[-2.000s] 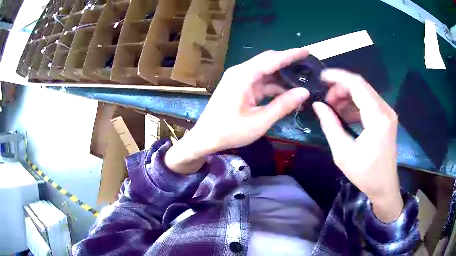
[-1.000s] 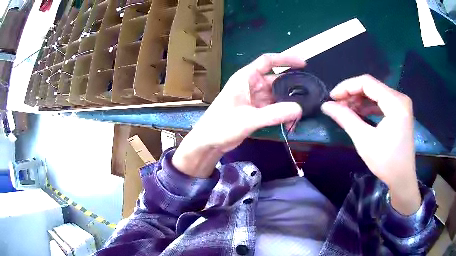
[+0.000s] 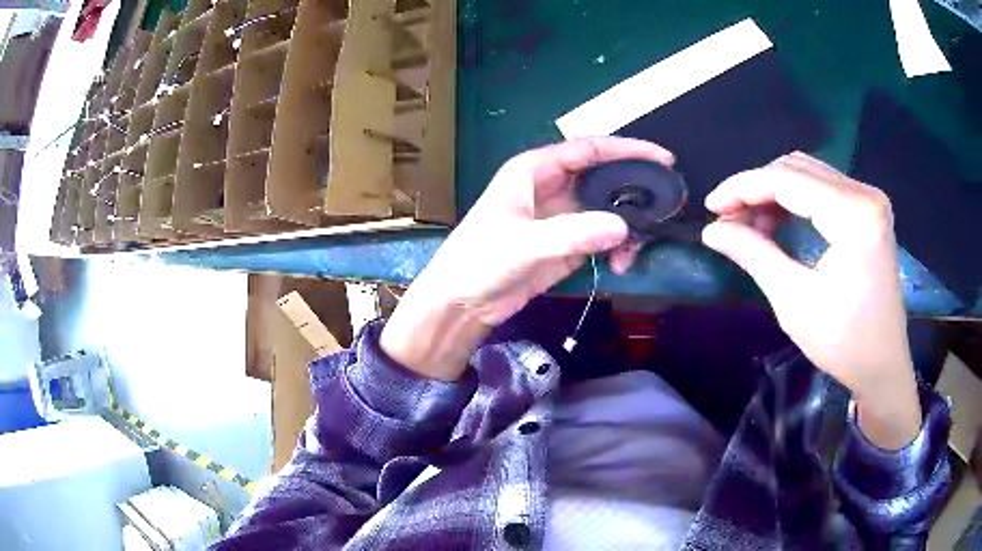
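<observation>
My left hand [image 3: 517,237] holds a round black speaker [image 3: 633,196] by its rim, fingers behind and thumb at the near edge, with its ringed face tilted up. A thin pale lead wire [image 3: 591,296] hangs from it and ends in a tiny white plug [image 3: 570,344]. My right hand [image 3: 813,253] is just right of the speaker, apart from it. Its thumb and index fingertips are close together; whether a thin black strip is between them cannot be made out. The black strip sheet [image 3: 716,124] lies behind the hands with a bare white band along its far edge.
The partitioned carton [image 3: 359,140] at upper left has pale wires in its cells. A second dark sheet [image 3: 915,183] lies at right on the green bench [image 3: 517,97]. A white paper scrap [image 3: 917,41] is at upper right. Cardboard pieces [image 3: 307,323] and white boxes [image 3: 172,517] are below the bench.
The speaker has moved slightly left and tilted flatter, and its wire swings left. My right hand has drawn away from its rim. The view has shifted, showing more of the sheet's white band.
</observation>
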